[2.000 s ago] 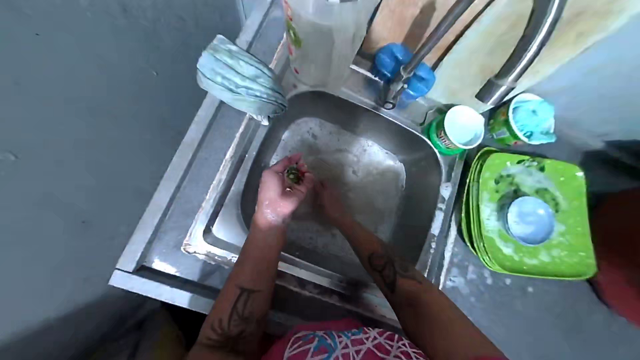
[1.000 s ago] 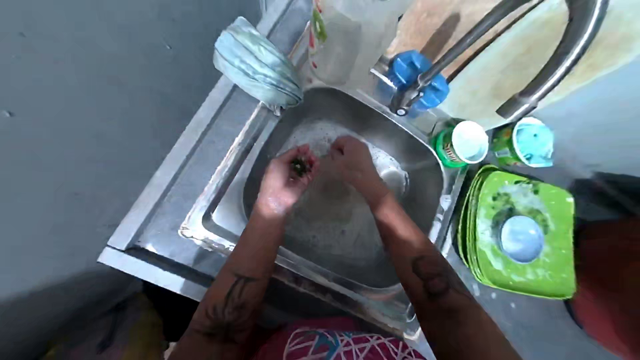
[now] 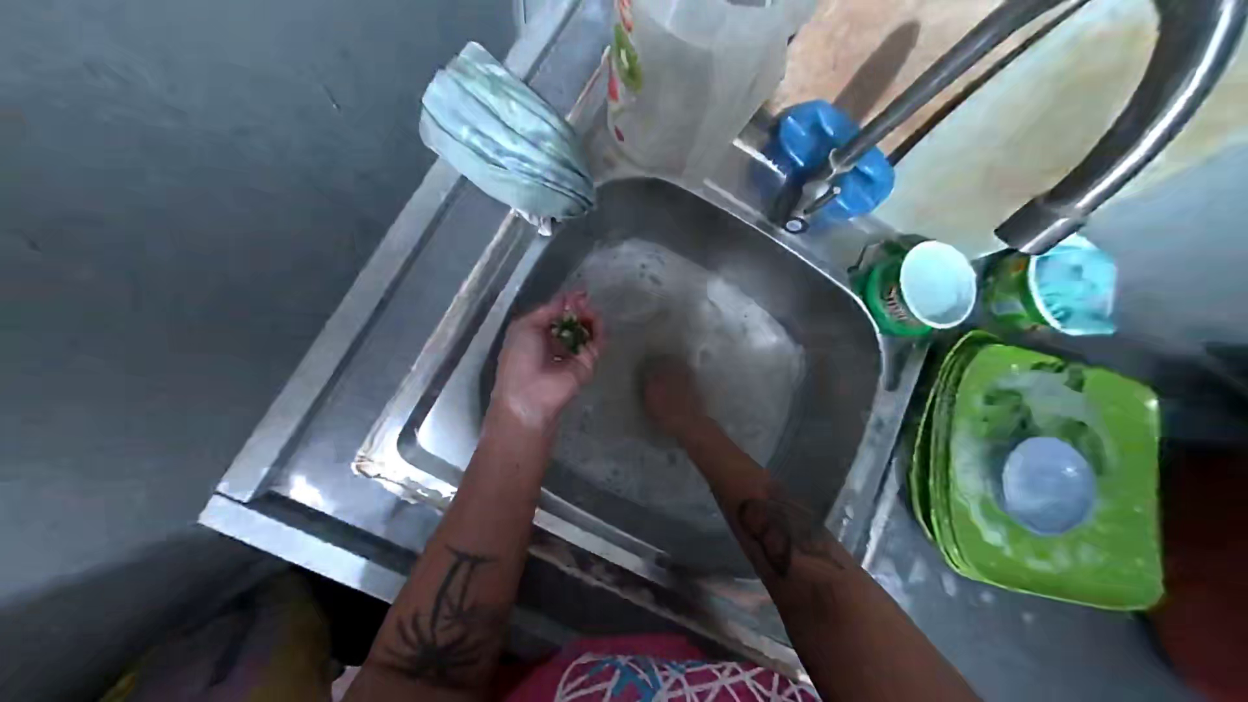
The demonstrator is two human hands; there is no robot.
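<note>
My left hand is palm up over the left side of a stainless steel sink basin, its fingers curled around small dark green scraps that look like bits of leaf or food. Cloudy water fills part of the basin. My right hand reaches down into that water near the middle; its fingers are under the surface, so whether they hold anything is hidden.
Soapy green square plates with a small bowl stand right of the sink. Behind are two green containers, a curved metal faucet, a blue fixture and a translucent pitcher. A folded cloth lies at the back left.
My right hand has gone from above the water, beside the left hand, down into the water. My left hand still has the green scraps.
</note>
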